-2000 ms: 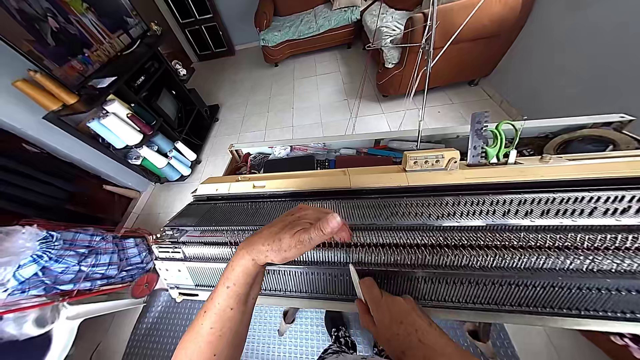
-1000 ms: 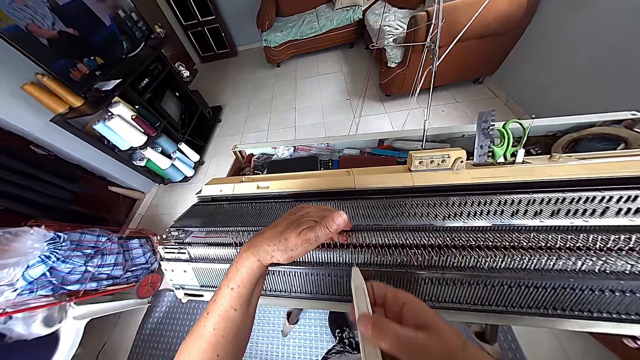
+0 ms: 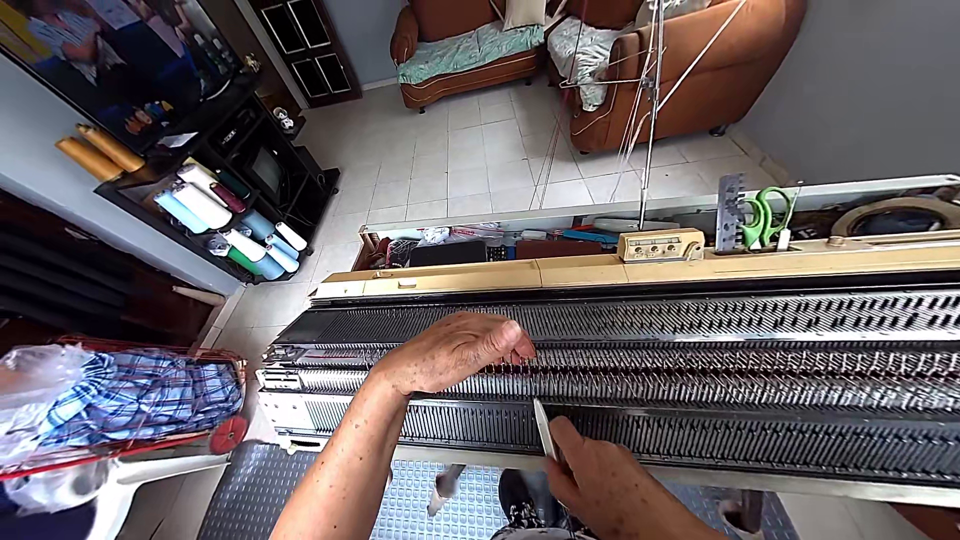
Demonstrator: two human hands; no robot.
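Note:
A double-bed knitting machine (image 3: 675,431) spans the view, its two rows of metal needles (image 3: 637,375) facing each other along a narrow gap. Above that gap, toward the left, my left hand (image 3: 457,351) is bent at the wrist, its fingertips down by the needles; a thin dark red yarn seems to be at them, but the grip is hidden. Below and to the right, my right hand (image 3: 600,476) holds a slim, pale, pointed tool (image 3: 545,427), its tip up over the front bed, just short of the needle rows.
Behind the machine runs a tray (image 3: 510,223) of supplies, with green-handled scissors (image 3: 766,217) and a yarn mast (image 3: 649,135). Yarn cones (image 3: 202,206) fill a shelf at left. A red-framed cart (image 3: 225,435) with plaid cloth (image 3: 150,397) stands near the machine's left end.
The pale tool in my right hand has changed its tilt, and less of it shows than one second ago. My left hand remains over the needles.

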